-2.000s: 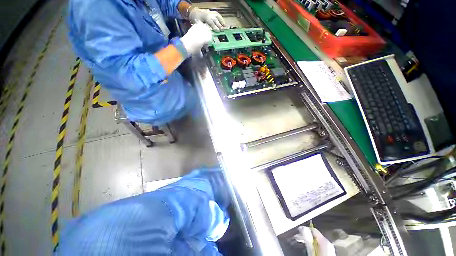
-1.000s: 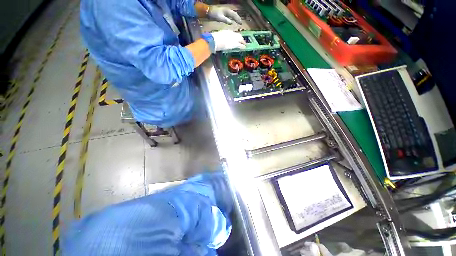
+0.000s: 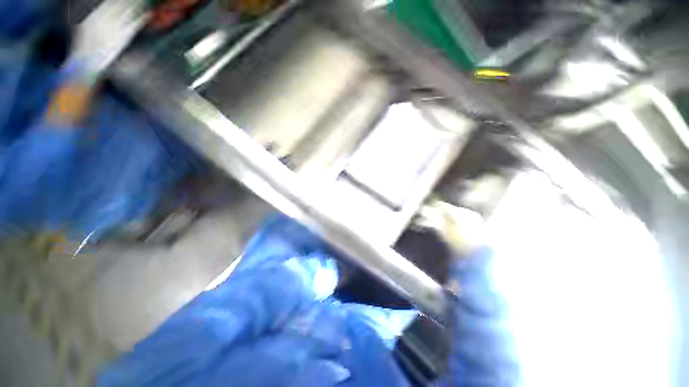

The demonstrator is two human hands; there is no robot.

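The view is strongly blurred. My right hand (image 3: 453, 225), in a white glove below a blue sleeve, is right of centre beside the line. A pale yellowish streak shows at the glove; I cannot tell whether it is a stick, nor how the fingers are set. My left hand is not visible; a blue sleeve (image 3: 249, 302) fills the lower middle. A white sheet with a dark border (image 3: 397, 147) lies flat in the line, just up and left of my right hand.
A metal rail (image 3: 279, 185) runs diagonally across the line. At upper left are another person's gloved hand (image 3: 106, 34) and blue sleeve, beside part of a circuit board (image 3: 204, 49). A green mat (image 3: 431, 30) is at the top. A very bright white area (image 3: 589, 287) fills the lower right.
The view has swung and tilted. The sheet appears higher and the circuit board is mostly cut off. My right hand and its sleeve now show farther up in the picture.
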